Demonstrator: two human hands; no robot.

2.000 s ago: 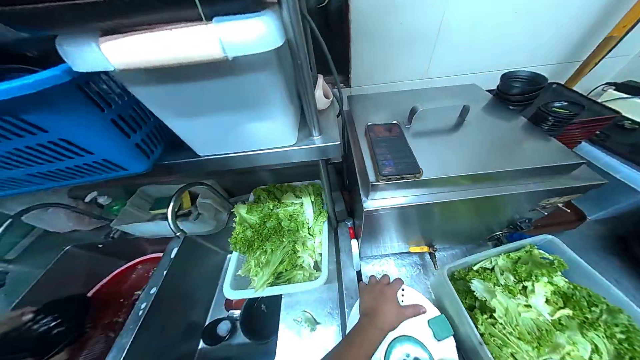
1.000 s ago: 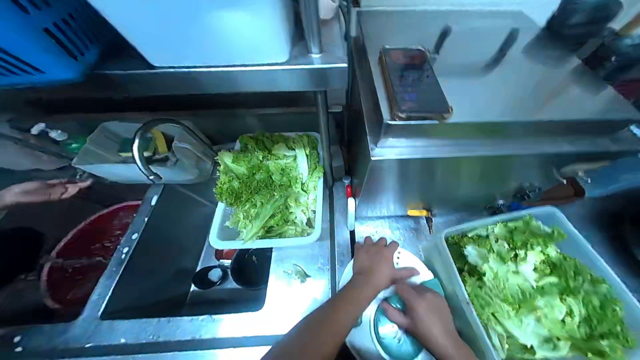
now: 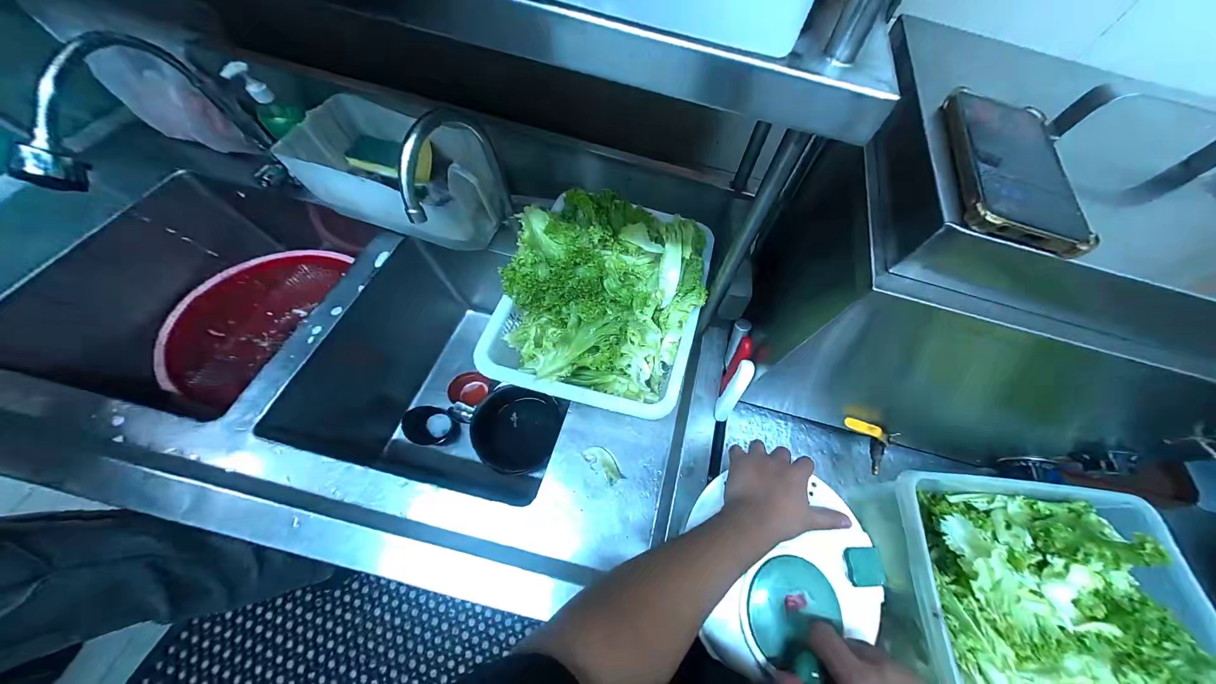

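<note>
A white round lid with a green round centre (image 3: 845, 613), likely a salad spinner's, lies at the lower middle. My left hand (image 3: 771, 489) presses flat on its far rim, fingers spread. Close to the frame's bottom edge, my right hand (image 3: 850, 655) is at the green knob on the centre; its fingers are partly cut off and blurred. To the right, a pale plastic bin (image 3: 1026, 483) holds cut lettuce (image 3: 1054, 579). A white basket (image 3: 589, 394) heaped with green leaves (image 3: 603, 294) stands left of the lid, beside the sink.
The sink basin (image 3: 351, 351) holds a small black pan (image 3: 516, 429). A red colander (image 3: 237, 328) lies in the far left basin, under a faucet (image 3: 57, 161). A phone (image 3: 1021, 171) rests on a steel cover at the upper right. A person's trouser leg (image 3: 142, 575) shows at the lower left.
My right hand, out of view two seconds ago, has come to the green centre of the lid. My left hand stays on the rim. The view has swung left toward the sinks.
</note>
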